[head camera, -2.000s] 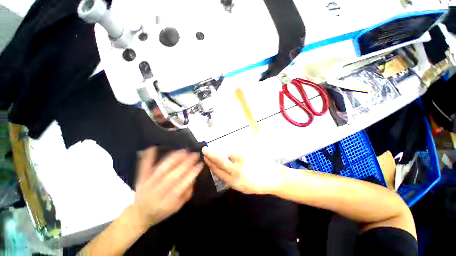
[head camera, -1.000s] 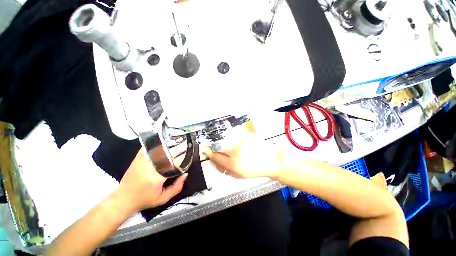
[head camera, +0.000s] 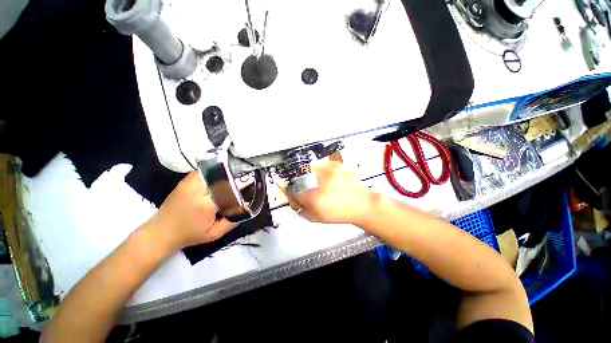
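Note:
The black fabric panel (head camera: 231, 240) lies on the white table under the sewing machine head (head camera: 348, 80), its frayed edge toward the front. My left hand (head camera: 191, 211) rests on the panel, left of the curved shiny metal guard (head camera: 226, 191); its fingertips are partly hidden behind the guard. My right hand (head camera: 328, 194) is right of the needle area (head camera: 298, 167), fingers bent close to the fabric's right edge. The machine parts hide its fingertips, so I cannot tell whether it grips the fabric.
Red-handled scissors (head camera: 419, 164) lie right of the needle. A tool tray with a clear plastic bag (head camera: 506, 157) is at the table's right. A blue crate (head camera: 479, 234) stands below right. A black strap (head camera: 445, 60) crosses the machine arm. More black fabric (head camera: 74, 100) lies at the left.
Since two seconds ago, both hands have moved up beside the needle area, and the panel has moved under the head. The view has shifted closer to the machine. Over the last second the hands moved little.

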